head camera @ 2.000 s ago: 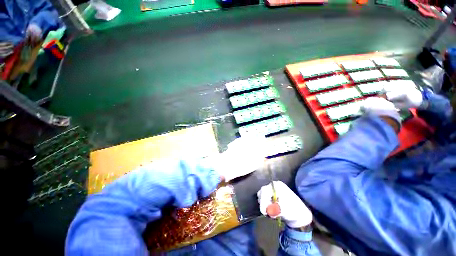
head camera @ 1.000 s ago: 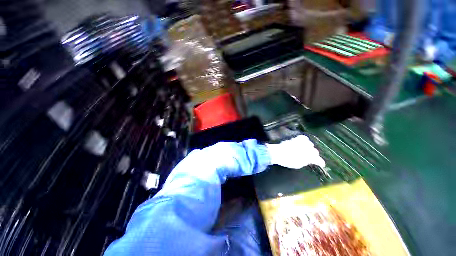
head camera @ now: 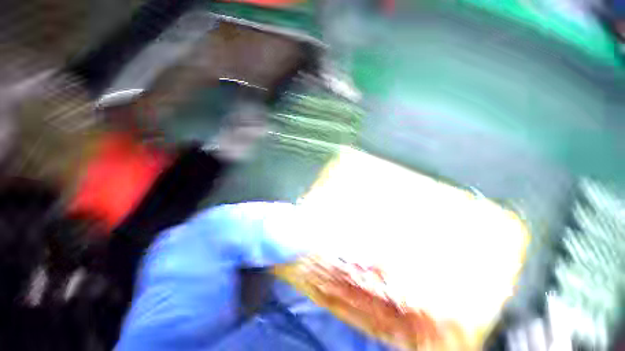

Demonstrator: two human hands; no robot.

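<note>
The whole view is strongly blurred. The yellow work board (head camera: pixel 517 240) lies in front of me, its middle glaring white. A red-brown shiny patch (head camera: pixel 370 291) shows along its near side. My left hand (head camera: pixel 291 230), in a white glove, is at the board's left edge and merges with the glare; its fingers and anything in them cannot be made out. A white streaked shape at the lower right may be my right hand or panels; I cannot tell which.
Blurred green strips (head camera: pixel 315 123) lie beyond the board's far left corner. A red bin (head camera: pixel 116 182) and dark trays (head camera: pixel 164 195) are at the left. Pale green-white panels (head camera: pixel 593 264) are at the right. The green bench surface (head camera: pixel 473 103) runs behind the board.
My view has swung back rightward from the left side. My left hand has moved from the green strips beyond the board to the board's left edge. The right-hand panels are in view again.
</note>
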